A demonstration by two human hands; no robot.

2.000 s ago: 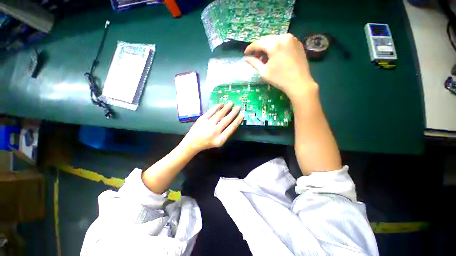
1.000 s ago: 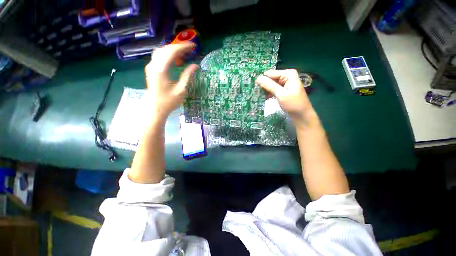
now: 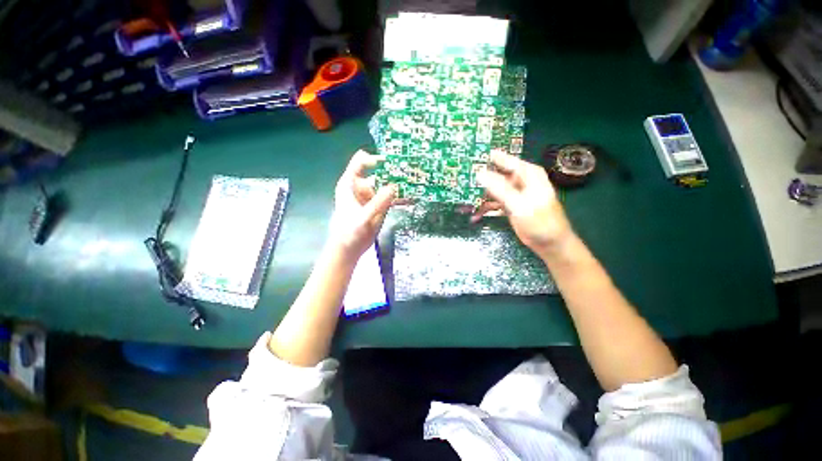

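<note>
A green PCB panel (image 3: 437,126) with a white strip along its far edge is held up over the bench. My left hand (image 3: 362,203) grips its near left corner. My right hand (image 3: 525,200) grips its near right corner. Bubble wrap (image 3: 464,266) lies on the mat below and nearer to me, with green showing through it. More wrapped green board shows behind the panel's right side, mostly hidden by it.
A smartphone (image 3: 366,286) lies partly under my left wrist. A wrapped white item (image 3: 236,236) and a black cable (image 3: 166,261) are at left. An orange and blue tool (image 3: 333,93) and purple trays (image 3: 243,94) stand behind. A tape measure (image 3: 574,164) and handheld meter (image 3: 676,147) are at right.
Both hands have come to the near corners of the green panel, which is now lifted clear of the bubble wrap. The left hand was open and empty a second ago. The camera view has shifted.
</note>
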